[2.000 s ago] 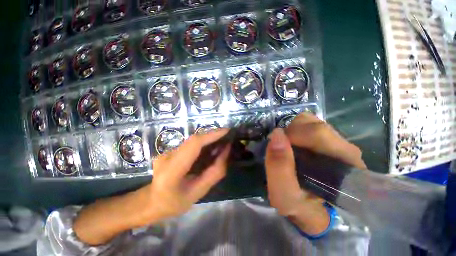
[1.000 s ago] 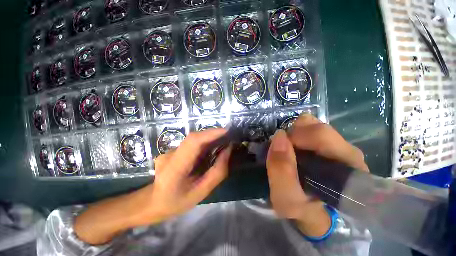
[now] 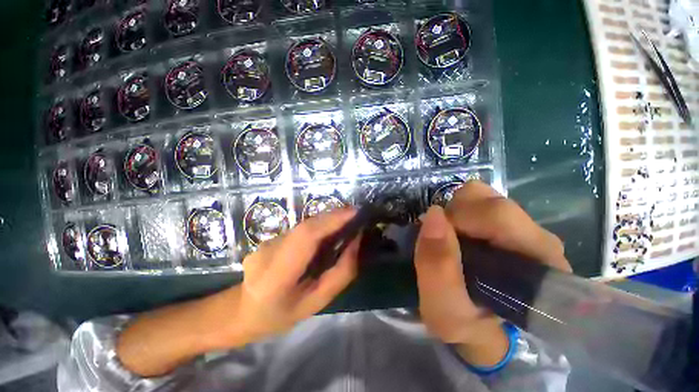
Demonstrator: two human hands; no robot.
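My right hand grips the thick dark electric screwdriver, whose tip end points left toward my left hand. My left hand holds a dark round watch unit between thumb and fingers, seen edge-on and partly hidden. The screwdriver's tip is dark and blurred near the unit; contact cannot be told. The clear blister tray lies beyond both hands, with rows of round units in square pockets. One front-row pocket at the left is empty.
A white board with tan slots lies at the right, tiny dark screws scattered on its near part. Dark tweezers lie on it. Small bright specks lie on the green mat between tray and board. A blue strap is on my right wrist.
The unit in my left hand has tilted more edge-on. Both hands and the screwdriver have shifted very slightly right and down in view, as have the tray and board.
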